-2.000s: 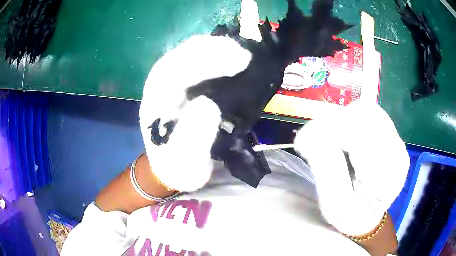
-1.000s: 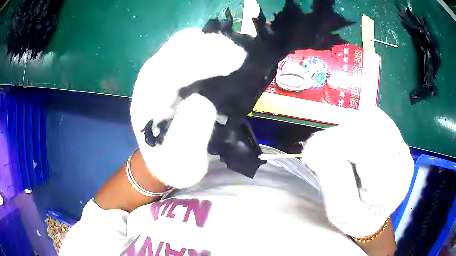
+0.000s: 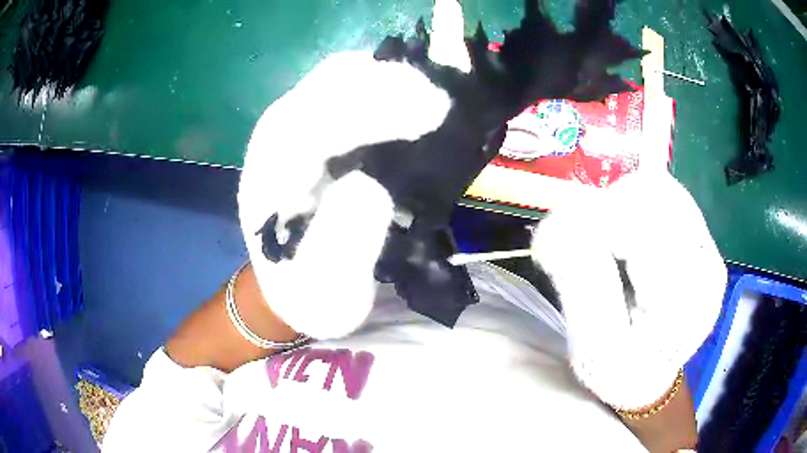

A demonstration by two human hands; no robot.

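My left hand [image 3: 314, 199], in a glaring white glove, is closed on a black moulded part [image 3: 434, 159]. The part's spiky end fans out at the upper right over the table; its blunt folded end hangs below in front of my shirt. My right hand [image 3: 628, 287], also in a white glove, holds a thin pale stick [image 3: 500, 257]. The stick points left and its tip meets the lower end of the part; whether it goes inside cannot be told. Glare hides the fingers of both hands.
Behind the part, a red printed sheet [image 3: 611, 142] with pale strips lies on the green table [image 3: 203, 80]. A second thin stick [image 3: 683, 78] lies by the right strip. Black bunches lie far left [image 3: 57, 49] and far right [image 3: 750, 102]. A blue bin [image 3: 721, 332] stands lower right.
Since one second ago, the black part and my left hand have shifted slightly right, covering more of the red sheet. The stick's tip has risen a little. Both hands keep their hold.
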